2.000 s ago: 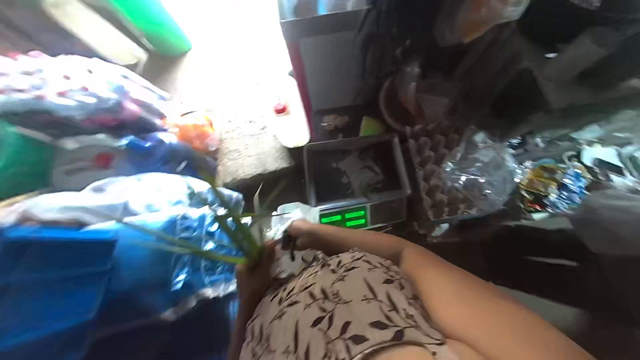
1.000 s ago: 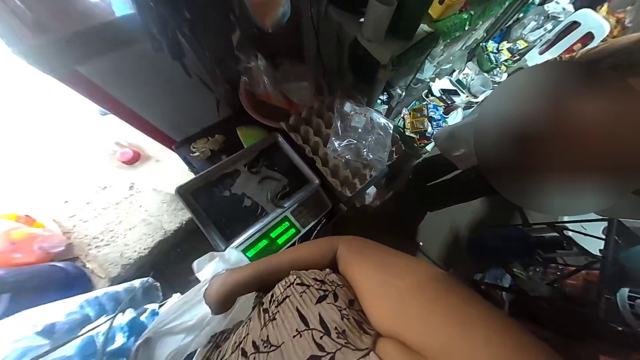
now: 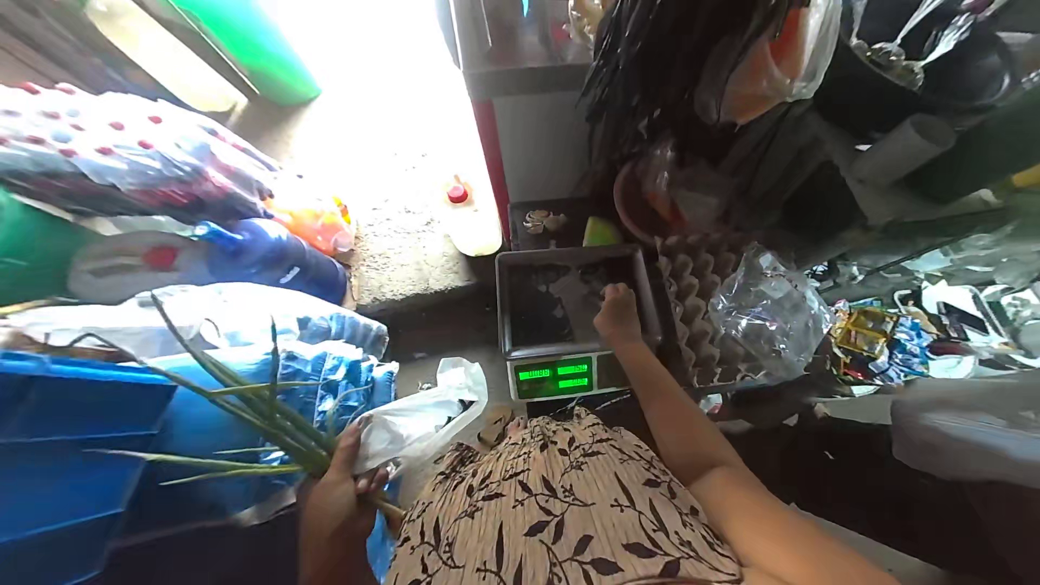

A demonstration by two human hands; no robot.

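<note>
At the lower left, my left hand (image 3: pixel 348 479) grips a bunch of long green onion-like stalks (image 3: pixel 284 431) together with a white plastic bag (image 3: pixel 414 418). The stalks fan out leftward past my fingers. My right hand (image 3: pixel 619 315) is over the dark tray of a digital scale (image 3: pixel 508 301), its fingers bent together above the tray; whether something small is pinched in them cannot be told. Pale patches show on the tray's bottom. Green digits glow on the scale's front display (image 3: pixel 555 377).
Right of the scale stand egg trays (image 3: pixel 700 313) under a clear plastic bag (image 3: pixel 768 309). Behind it are a green wedge of produce (image 3: pixel 601 232) and a bowl (image 3: pixel 638 195). A red-capped bottle (image 3: pixel 473 219) lies beyond. Blue crates (image 3: pixel 73 455) stand at left.
My right hand has moved from the white bag at the scale's front to over the scale's tray. The view has swung back left, and the blurred person on the right is out of sight.
</note>
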